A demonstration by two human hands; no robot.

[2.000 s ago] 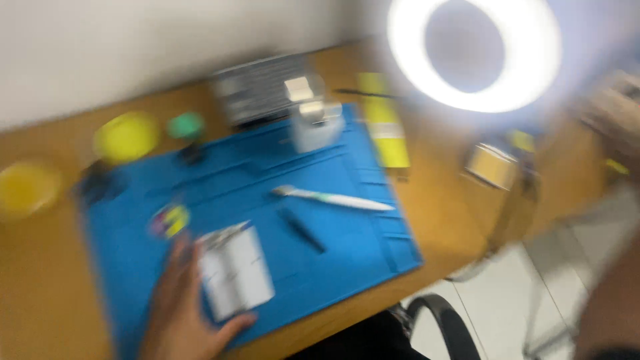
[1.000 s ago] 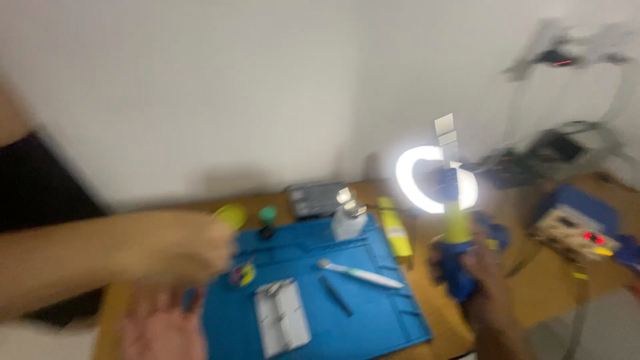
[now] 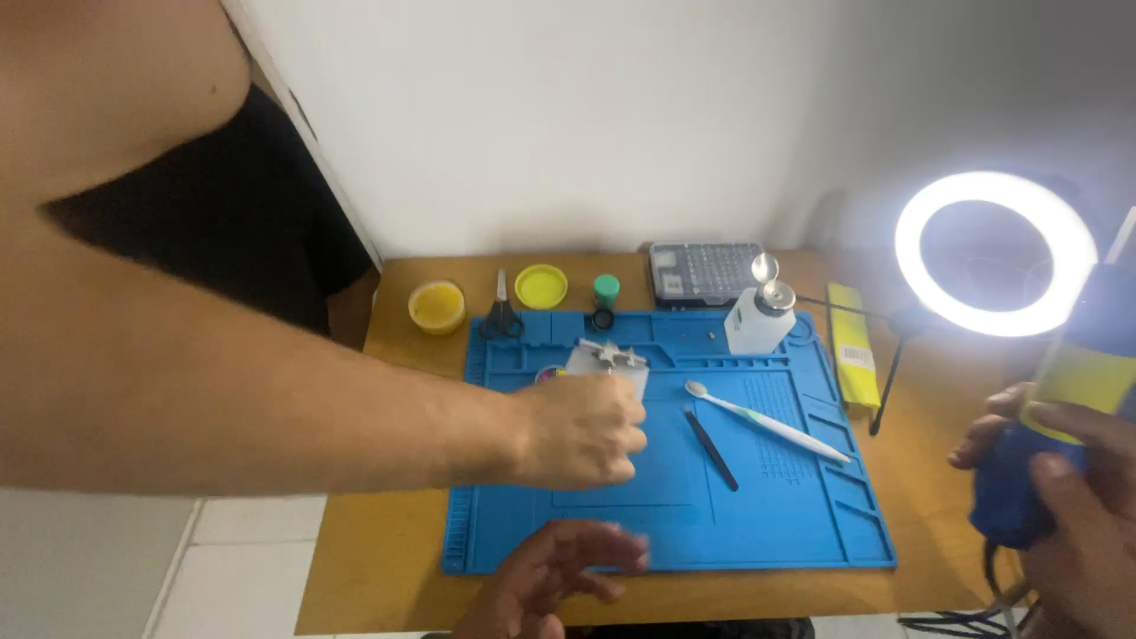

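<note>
My left hand (image 3: 568, 572) is at the near edge of the blue silicone work mat (image 3: 790, 546), palm up with fingers apart and holding nothing. At the right, my right hand (image 3: 1065, 506) grips a blue and yellow corded hand tool (image 3: 1083, 382) beside the lit ring lamp (image 3: 905, 257). A co-worker's closed hand (image 3: 581, 430) reaches in from the left, over the mat, and partly hides a white block with a metal clamp (image 3: 612, 359). Whether that hand grips the block is hidden. Black tweezers (image 3: 712, 451) and a white toothbrush (image 3: 772, 424) lie to its right.
Behind are a yellow tub (image 3: 437, 307), scissors (image 3: 502, 311), a yellow lid (image 3: 541, 287), a green-capped jar (image 3: 606, 289) and a bit case (image 3: 706, 271). A pump bottle (image 3: 759, 324) stands on the mat. A yellow packet (image 3: 854, 351) lies right of it. The co-worker's arm (image 3: 337, 399) crosses the left side.
My left hand was beside the white block two seconds ago and is now nearer the mat's front edge. The co-worker's arm has come in and moved over the block, which now sits farther back.
</note>
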